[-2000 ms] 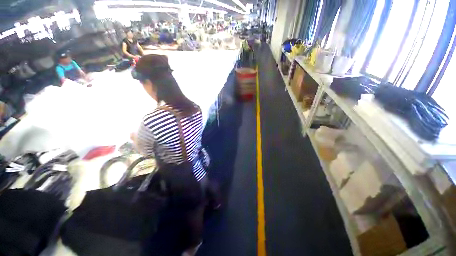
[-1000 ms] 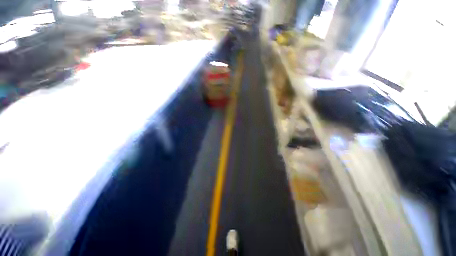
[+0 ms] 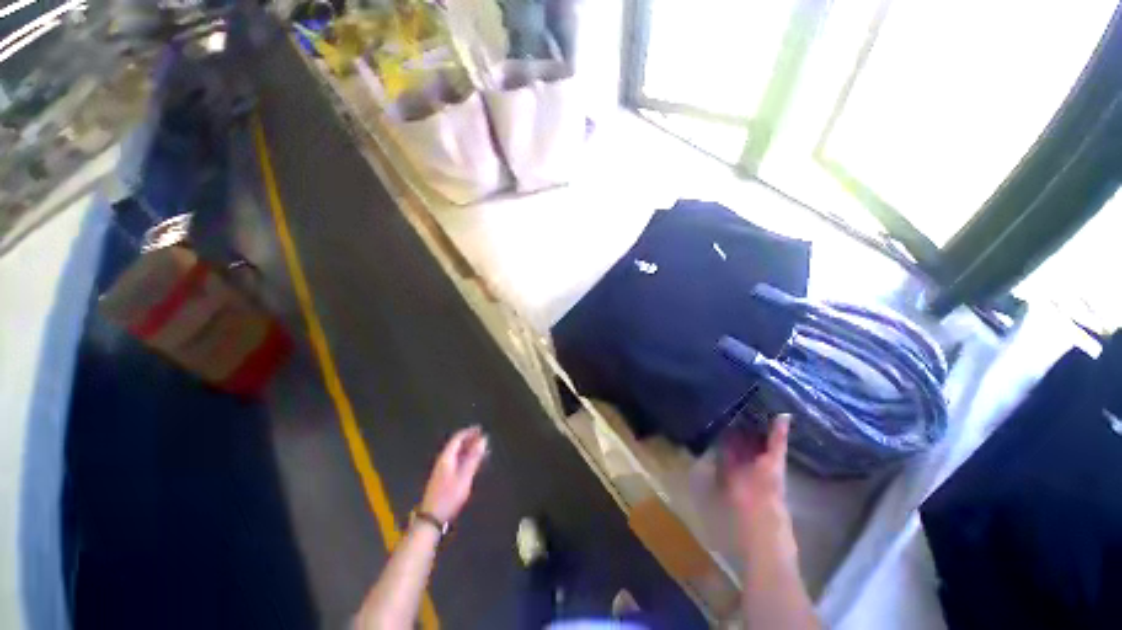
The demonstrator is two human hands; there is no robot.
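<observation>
A stack of flat black handbags (image 3: pixel 677 308) lies on the white-topped shelf by the window, with small shiny marks on the top one. Its wrapped grey handles (image 3: pixel 861 382) loop out to the right. My right hand (image 3: pixel 753 462) is at the near edge of the stack, just below the handles, thumb up; its fingers are blurred and partly hidden, so I cannot tell whether it grips. My left hand (image 3: pixel 460 458) is over the aisle, away from the bags, with fingers loosely bent and nothing seen in it.
More black bags (image 3: pixel 1046 492) lie at the right edge. White bags (image 3: pixel 455 135) with yellow items stand farther along the shelf. A red and tan bin (image 3: pixel 203 322) stands in the aisle beside the yellow line (image 3: pixel 322 357). A white table edge (image 3: pixel 43 406) is at the left.
The view has turned right and down toward the shelf and black bags. Both my hands have come into view. The person in stripes is out of view.
</observation>
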